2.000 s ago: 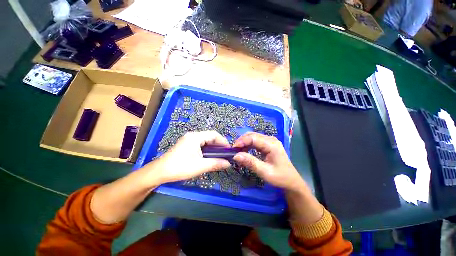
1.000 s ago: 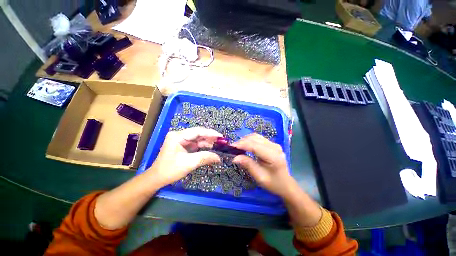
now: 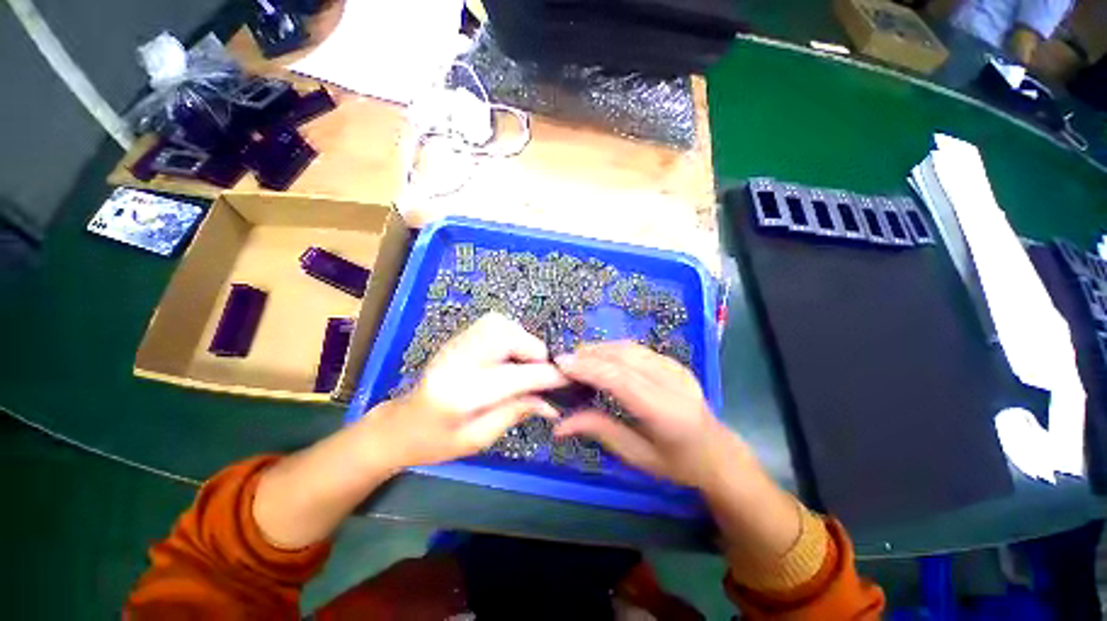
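Observation:
My left hand point(image 3: 480, 391) and my right hand point(image 3: 643, 406) meet above the blue tray point(image 3: 552, 486). Between their fingertips they hold a dark purple-black part point(image 3: 571, 394), mostly hidden by the fingers; its exact shape cannot be told. The tray holds a spread of small grey-brown dotted inserts point(image 3: 486, 285). The tan carton point(image 3: 265, 376) left of the tray holds three purple-black pieces, one of them a panel point(image 3: 238, 320) lying flat.
A row of assembled units point(image 3: 840, 216) sits on the black foam sheet point(image 3: 874, 376) at right, beside white paper strips point(image 3: 989, 267). Dark frames point(image 3: 225, 134), a white cable point(image 3: 480, 127) and bubble wrap point(image 3: 607, 103) lie behind. A person's arm shows at top right.
The purple-black part has been turned in my hands and is now more covered by the fingers. The whole view has shifted slightly. The carton and foam contents look the same.

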